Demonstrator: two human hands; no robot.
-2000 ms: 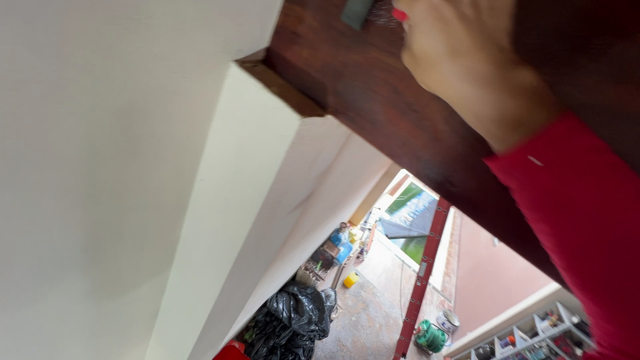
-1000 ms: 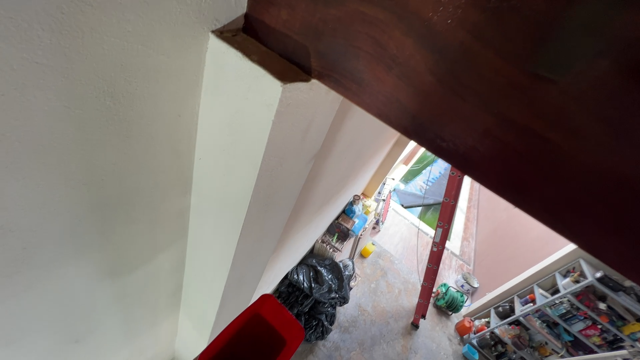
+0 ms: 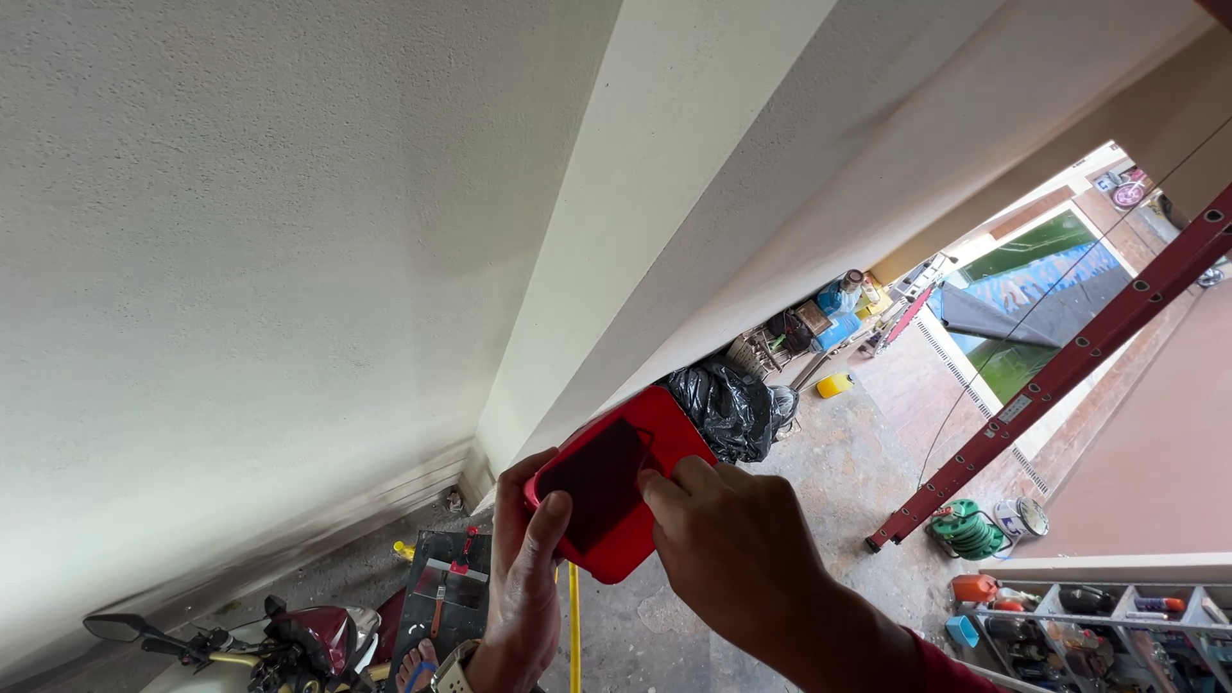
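Observation:
My left hand (image 3: 527,568) grips the near left side of a red plastic tub (image 3: 688,438), its thumb over the rim. Dark material fills part of the tub's inside. My right hand (image 3: 736,549) reaches over the tub's right side with its fingers curled near a thin dark edge; what they pinch is too hidden to name. Below and left of my hands, putty knives or scrapers (image 3: 469,570) and a small brush with a brown handle (image 3: 438,614) lie on a black platform (image 3: 420,585), beside my foot.
A motorcycle (image 3: 322,640) stands lower left. A red ladder (image 3: 1068,371) slants at the right, above a green hose reel (image 3: 967,529) and a shelf of tools (image 3: 1107,616). Black plastic bags (image 3: 727,404) lie by the wall (image 3: 616,241).
The view has swung down from the dark wooden beam. My right hand, at the beam two seconds ago, is now at the red tub. My left hand has come into view.

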